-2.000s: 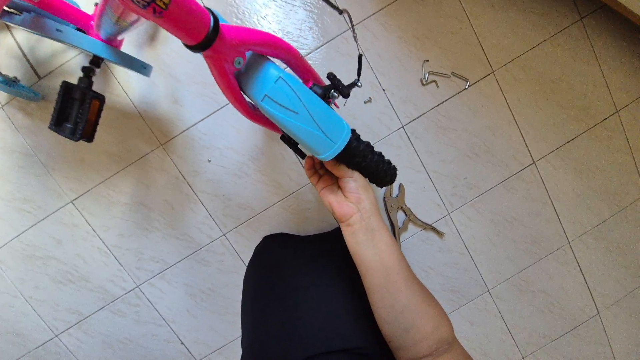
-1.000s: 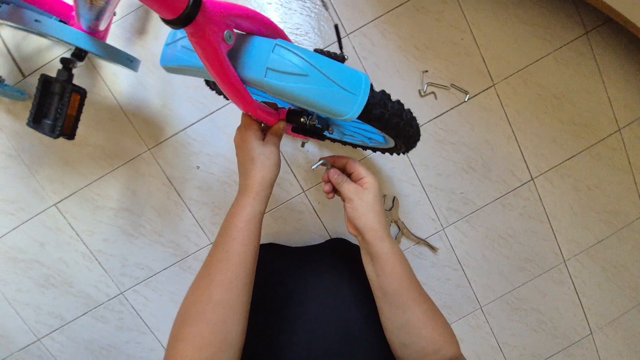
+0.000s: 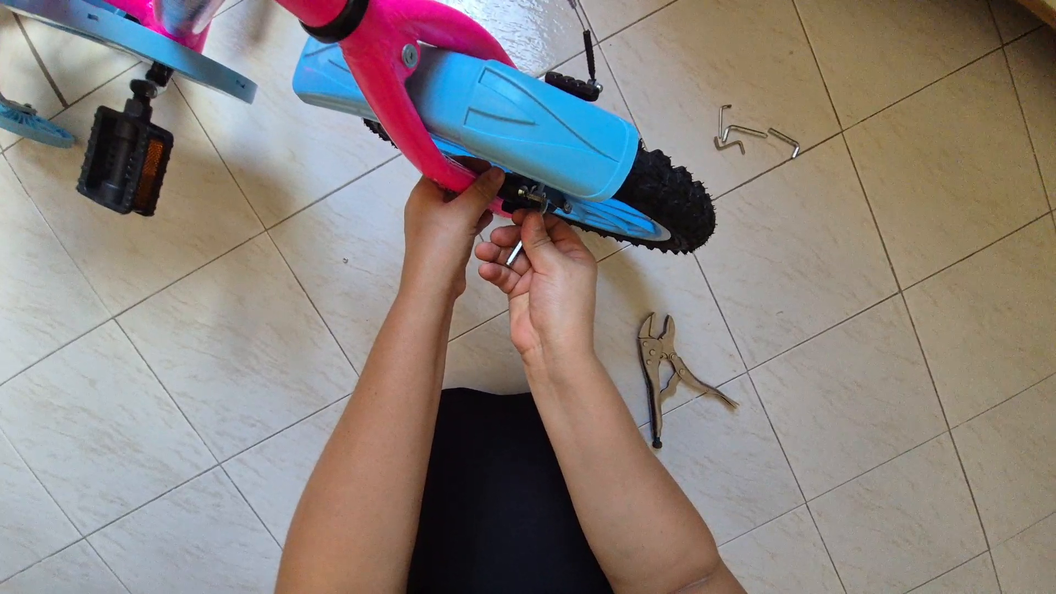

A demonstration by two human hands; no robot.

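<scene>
My left hand point(image 3: 450, 219) grips the lower end of the bicycle's pink front fork point(image 3: 396, 107), its thumb beside the black brake arm point(image 3: 524, 192). Close to its right, my right hand point(image 3: 549, 268) holds a small metal hex key point(image 3: 515, 253) in curled fingers, with its fingertips against the brake hardware. Where the key's other end sits is hidden by the fingers. A light blue mudguard point(image 3: 528, 120) covers the top of the knobby black front tyre point(image 3: 676, 202), just above both hands.
Locking pliers point(image 3: 660, 363) lie with jaws apart on the tiled floor, right of my right forearm. Several hex keys point(image 3: 742, 132) lie farther right. A black pedal point(image 3: 125, 161) and the blue chain guard point(image 3: 165, 54) are at upper left. A brake cable point(image 3: 588, 54) hangs beyond the mudguard.
My right hand has moved up and left to the brake, bringing the hex key along. Two seconds ago only one hand was in view, at the wheel. The wheel has since turned sideways.
</scene>
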